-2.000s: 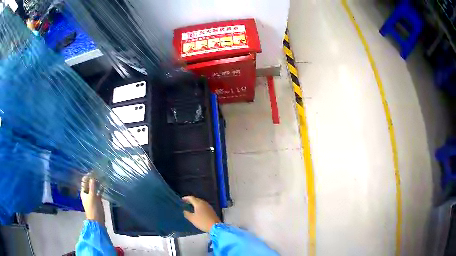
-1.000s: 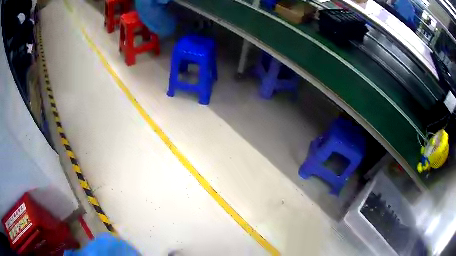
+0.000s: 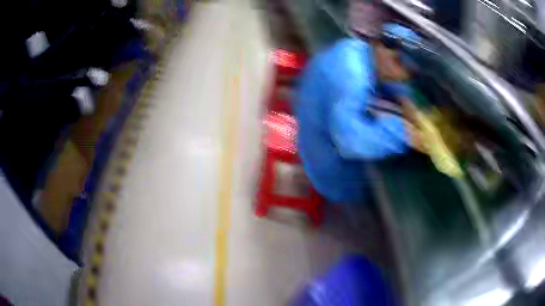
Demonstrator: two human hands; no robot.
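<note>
Neither of my hands is in the picture. The frame is strongly blurred. Nearest the middle, a person in a light-blue smock [image 3: 340, 113] sits at a green-topped bench [image 3: 418, 209] on the right. The person's hands are at a yellowish strip-like thing [image 3: 439, 149] over the bench; the blur hides what it is. A brown, box-like shape [image 3: 457, 128] lies behind it, too blurred to name.
Red stools [image 3: 287, 194] stand beside the seated person. A blue stool [image 3: 349, 287] is cut off by the bottom edge. A yellow line [image 3: 224, 197] runs along the pale floor. A black-and-yellow line [image 3: 113, 194] runs further left, beside dark shelving with pale pieces.
The view has swung from the trays with white phones, past the red box and blue stools, to the aisle and the seated person. My hands have left the picture.
</note>
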